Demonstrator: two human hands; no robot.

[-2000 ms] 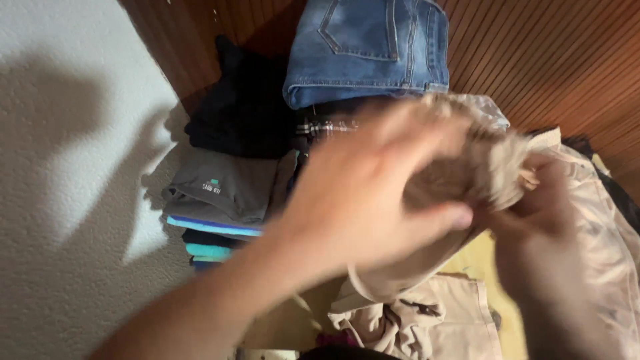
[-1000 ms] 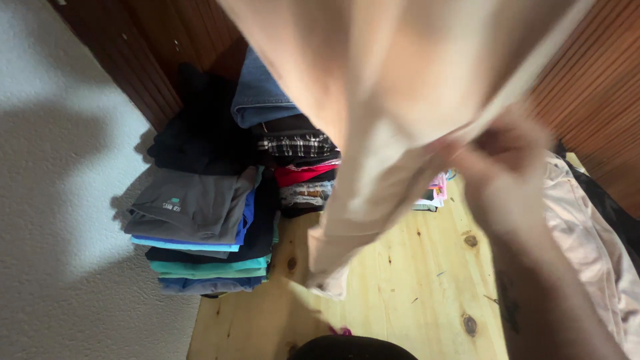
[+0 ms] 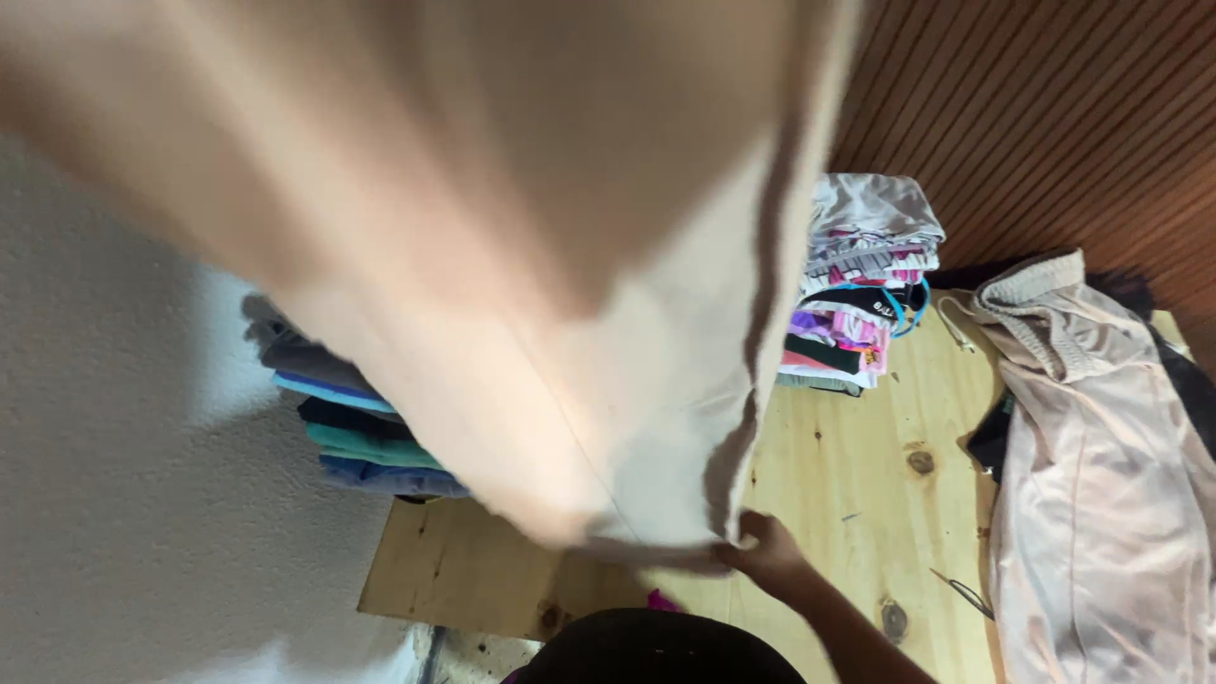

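A large light beige cloth garment hangs spread out before the camera and fills the upper middle of the view. My right hand pinches its lower right corner between thumb and fingers, above the pine board surface. My left hand is out of view. Behind the cloth, at left, part of a stack of folded clothes in grey, blue and green shows. To the right of the cloth stands another folded stack, with a silvery piece on top.
A pale pink satiny garment with a gathered waistband lies along the right side, over dark cloth. A ribbed brown wood panel rises behind. At left is a textured wall. A small thin dark loop lies on the boards.
The beige cloth, bunched between both hands two seconds ago, now hangs unfolded. My right hand has moved down to its lower corner. My left hand has gone out of view.
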